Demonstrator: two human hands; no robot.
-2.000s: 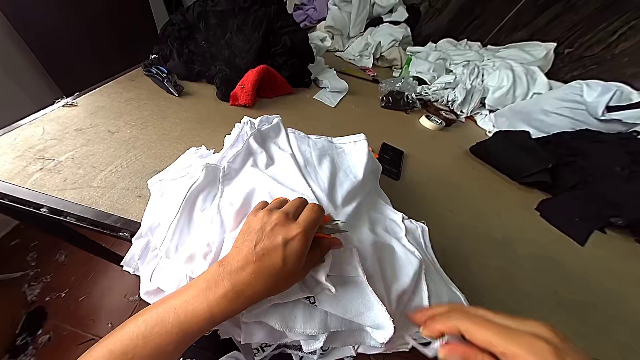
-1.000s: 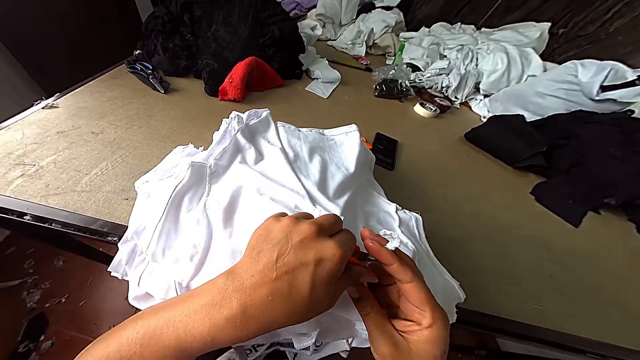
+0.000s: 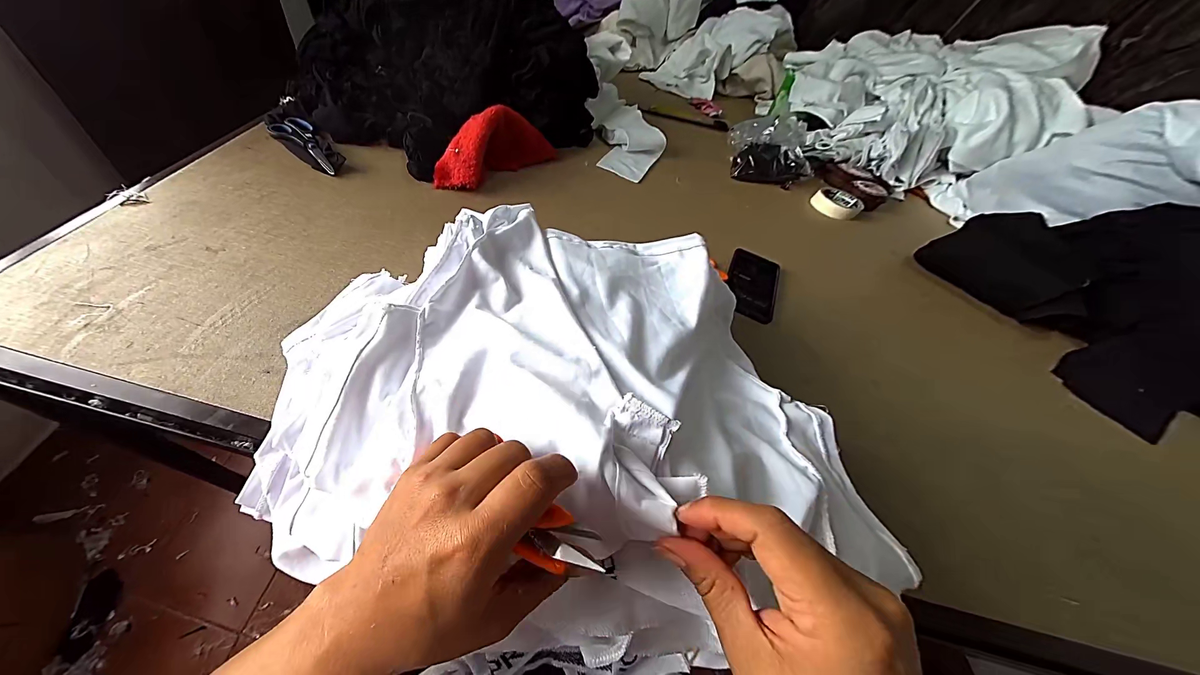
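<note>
A pile of white sewn fabric pieces [image 3: 525,347] lies across the near edge of the table. Over its lower middle, my left hand [image 3: 469,525] is closed on small scissors with orange handles [image 3: 553,544]; their blades point right and stand a little apart, close to the cloth. Just right of the blades, my right hand [image 3: 769,581] pinches a folded edge of white fabric [image 3: 647,459] between thumb and fingers. Stitched seams run along the cloth edges. Parts of dark printed lettering show low in the pile. Most of the scissor handles are hidden by my left hand.
A black phone [image 3: 754,285] lies right of the pile, and black cloth [image 3: 1078,291] farther right. Behind are a red cloth [image 3: 492,145], blue-handled scissors [image 3: 305,141], a tape roll [image 3: 836,203], a plastic bag [image 3: 769,150], black fabric [image 3: 450,66] and white fabric [image 3: 956,103].
My right hand came in from the lower right to my left hand, then moved slightly down and now pinches the fabric edge. The scissor blades, hidden a second ago, show again.
</note>
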